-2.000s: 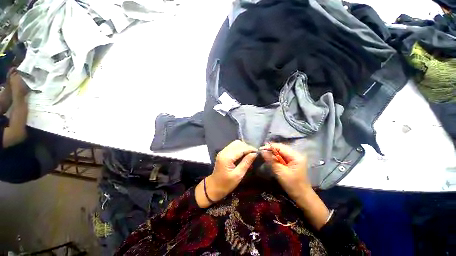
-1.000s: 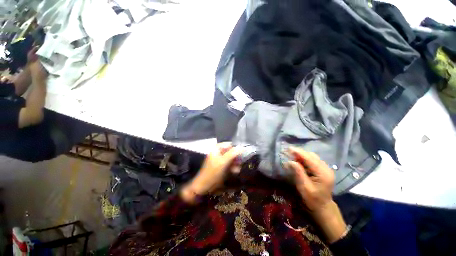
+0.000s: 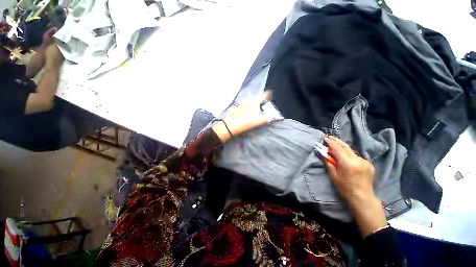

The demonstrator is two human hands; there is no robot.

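The denim jacket (image 3: 282,154), pale grey inside, lies on the white table and hangs over its front edge. Its black lining (image 3: 334,68) is spread behind. My left hand (image 3: 250,114) is at the jacket's left side beside the white label (image 3: 270,110); it is blurred, and its grip cannot be told. My right hand (image 3: 349,169) lies on the grey denim and holds the thread snips (image 3: 326,154), with orange-red handles and pale blades pointing up left. A bunched grey part (image 3: 365,122) lies behind my right hand.
Pale grey-green garments (image 3: 94,36) lie at the upper left, beside another person's arm (image 3: 47,78). Dark garments (image 3: 135,151) are piled below the table edge. The white table (image 3: 156,88) curves across. More dark cloth lies at the far right.
My left hand has moved up and left to near the white label. My right hand has shifted right and up. The grey denim is now spread wider between them. The view has shifted.
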